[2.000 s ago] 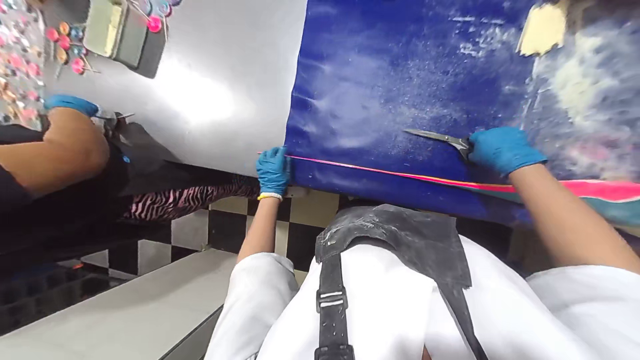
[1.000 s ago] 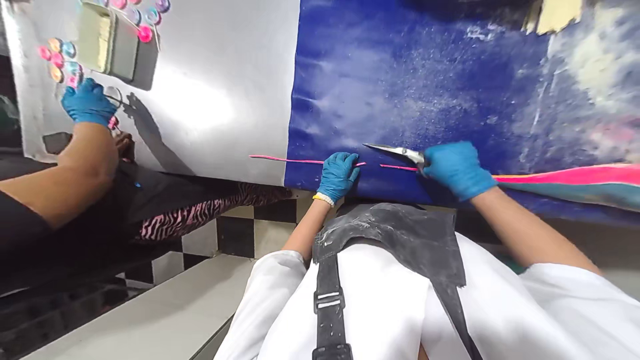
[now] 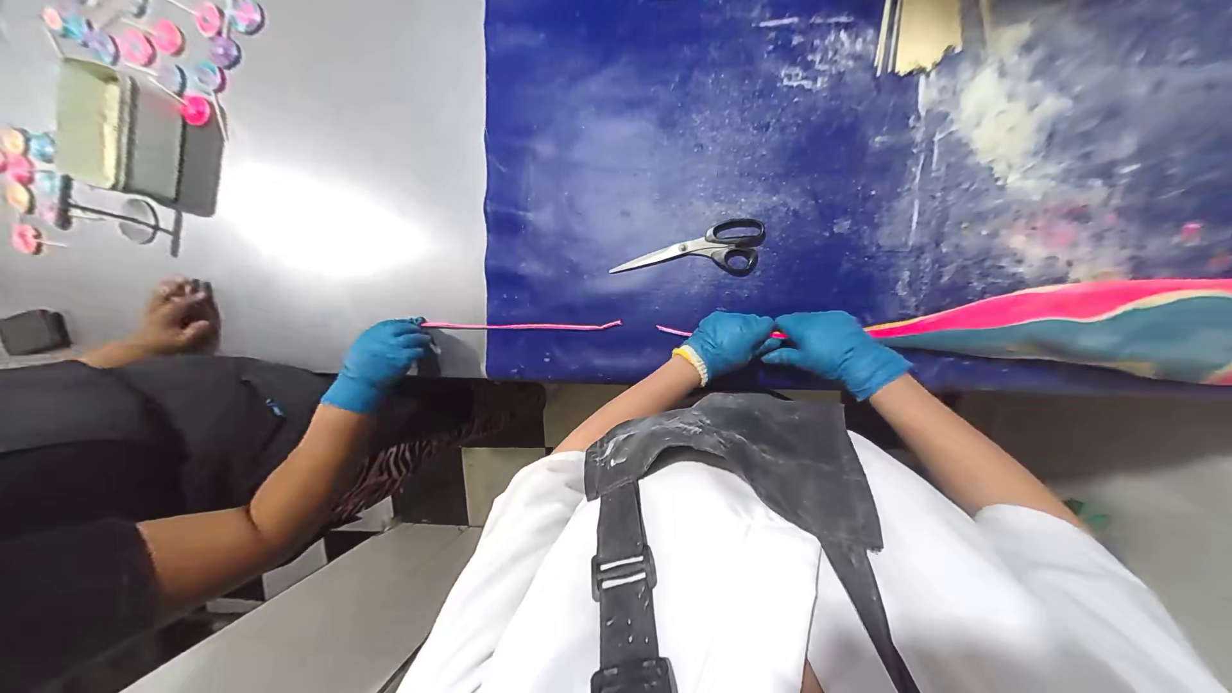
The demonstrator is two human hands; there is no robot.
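Note:
My left hand (image 3: 729, 345), in a blue glove, closes on the thin pink candy rope, whose free end (image 3: 673, 331) sticks out to its left. Close beside it, my right hand (image 3: 835, 349), gloved too, holds the same rope. To the right the rope widens into a thick pink, cream and teal candy mass (image 3: 1068, 322) along the table's front edge. Scissors (image 3: 695, 247) with black handles lie on the blue mat (image 3: 587, 192) above my hands. A separate cut length of pink rope (image 3: 529, 327) lies left of my left hand, its far end at a co-worker's gloved hand (image 3: 382, 356).
Colourful round lollipops (image 3: 138, 46) lie at the upper left around a grey-green container (image 3: 91, 122). A metal ring tool (image 3: 140, 219) is below it. The co-worker's bare hand (image 3: 180, 316) rests at the steel table's edge. Cream-coloured pieces (image 3: 921, 37) sit at the top of the mat.
The scissors, in my right hand before, now lie on the mat. Both my hands have come together on the rope. The co-worker's gloved hand has moved from the lollipops to the cut length.

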